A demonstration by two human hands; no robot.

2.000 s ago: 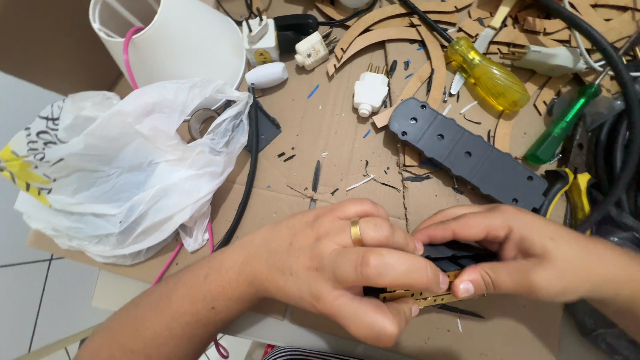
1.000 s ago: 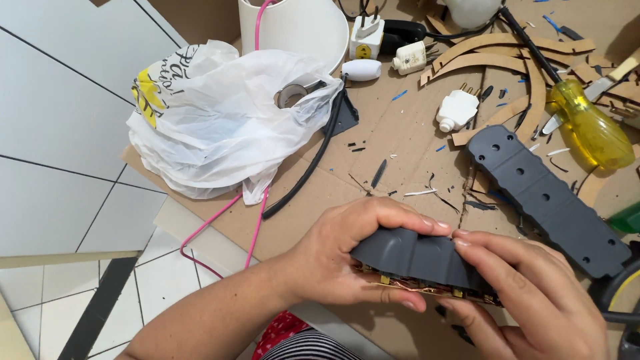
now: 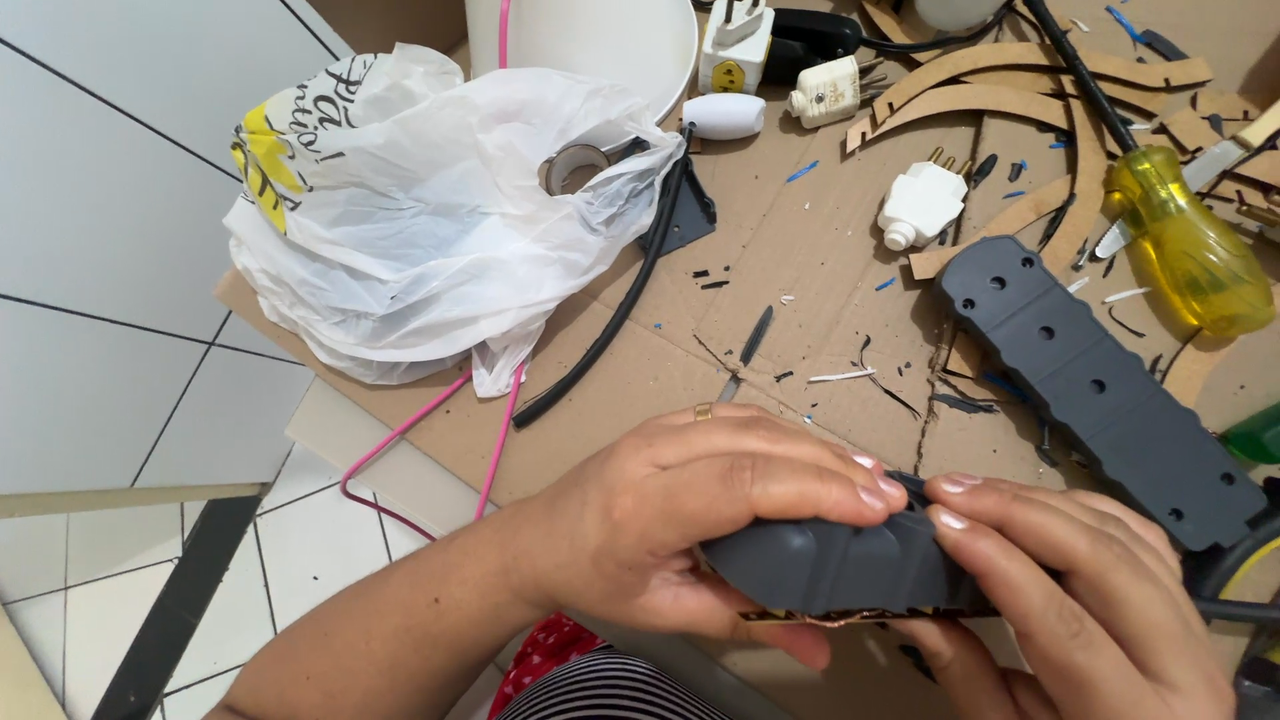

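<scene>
Both hands hold a dark grey plastic housing [image 3: 835, 565] low in the view, its brassy strips and bits of copper wire showing along the lower edge. My left hand [image 3: 680, 510], with a ring on one finger, grips its left end, fingers on top and thumb beneath. My right hand [image 3: 1070, 600] has its fingertips on the top right part and covers that end. A matching dark grey cover with holes [image 3: 1100, 385] lies to the upper right. Near it are a white plug [image 3: 922, 203] and a screwdriver with a yellow transparent handle [image 3: 1190, 240].
Cardboard [image 3: 640, 370] covers the work surface. A white plastic bag [image 3: 430, 220], a black cable [image 3: 625, 315] and a pink cord [image 3: 400, 440] lie left. Another plug [image 3: 830, 92], a white adapter [image 3: 735, 50], curved brown strips [image 3: 1000, 105] and scraps lie at the back.
The dark housing has turned so its ridged outer side shows more. My left hand has moved from over the brassy strips to the housing's left end. The view has shifted left.
</scene>
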